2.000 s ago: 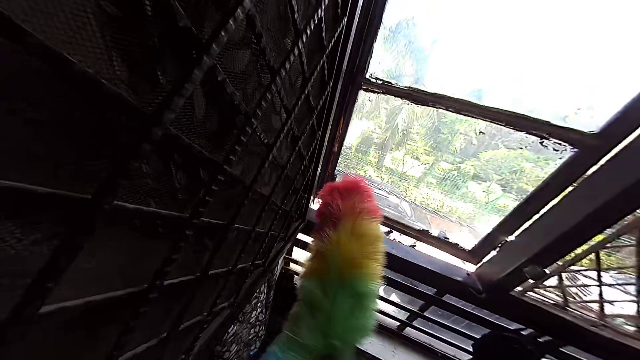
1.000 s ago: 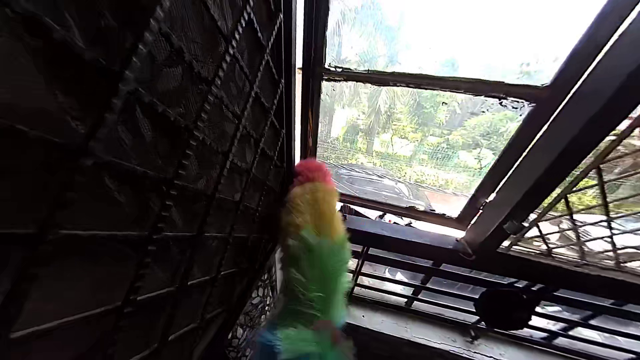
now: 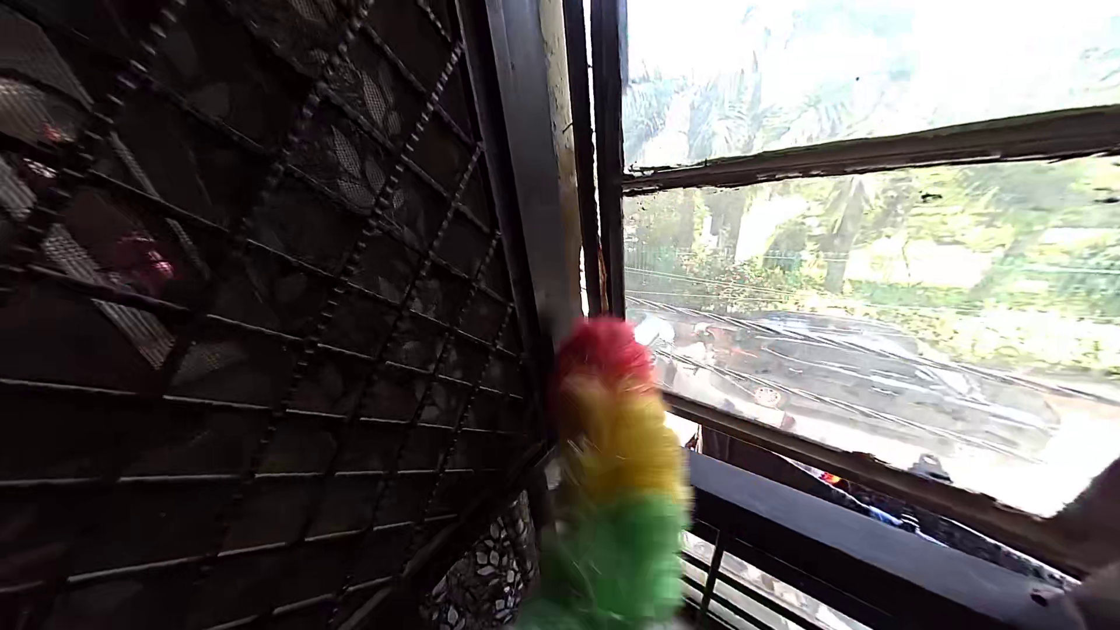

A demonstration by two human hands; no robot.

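Observation:
A fluffy duster point(image 3: 621, 464), banded red, yellow and green from its tip down, rises from the bottom middle of the head view and is blurred. Its red tip lies at the lower left corner of the glazed window point(image 3: 840, 262), beside the dark upright frame point(image 3: 534, 175). The duster's lower end and handle are cut off by the bottom edge, so what holds it is hidden. Neither my left hand nor my right hand can be seen.
A dark metal lattice grille point(image 3: 332, 306) with leaf-patterned material behind it fills the left side. Below the window run a dark rail point(image 3: 822, 534) and horizontal bars point(image 3: 761, 595). Speckled stone point(image 3: 490, 560) shows at the bottom. Trees and a parked car point(image 3: 857, 367) appear through the glass.
The view has turned and come closer to the window's left side. The duster stays near the window's lower left corner; its blue lower part, seen earlier, is now out of view.

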